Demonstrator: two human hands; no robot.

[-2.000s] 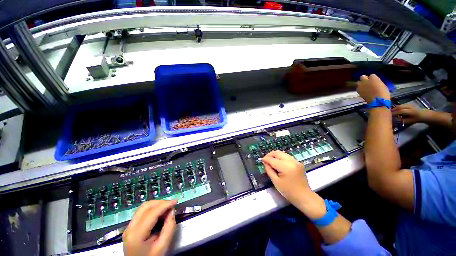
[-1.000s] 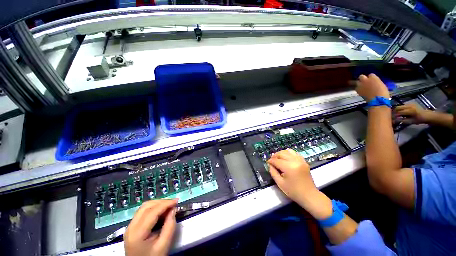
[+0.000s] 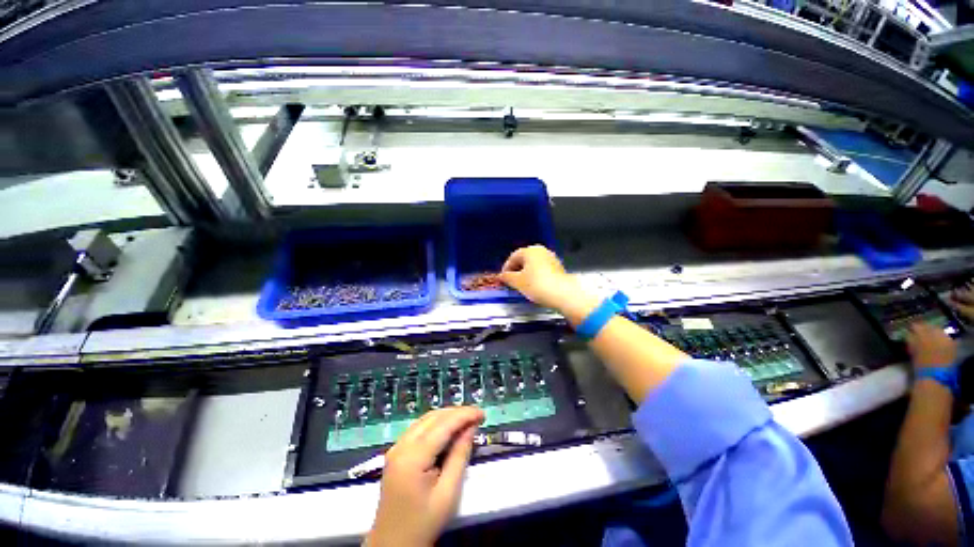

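My right hand (image 3: 539, 276), with a blue wrist band, is at the front of the upright blue bin (image 3: 499, 221), its fingertips at the orange-red leaded components (image 3: 481, 281). Whether it grips any is too small to tell. My left hand (image 3: 433, 465) is over the lower edge of the left black pallet (image 3: 302, 438), thumb and forefinger close together. Any small part between them cannot be made out. The green circuit board (image 3: 352, 436) in that pallet carries a row of dark and shiny parts. A second green board (image 3: 774, 370) lies in a pallet to the right, partly behind my right sleeve.
A wide blue bin (image 3: 347, 312) holds grey components. Metal rails (image 3: 182, 344) run behind the pallets. A brown-red box (image 3: 764, 222) and a small blue bin (image 3: 884, 256) stand at the right. Another worker's hand (image 3: 931, 347) is at a board at the far right.
My right hand has moved from the right board up to the upright bin. The view has shifted, so bins and boards appear further right. The other worker's arm has come down from the far bin.
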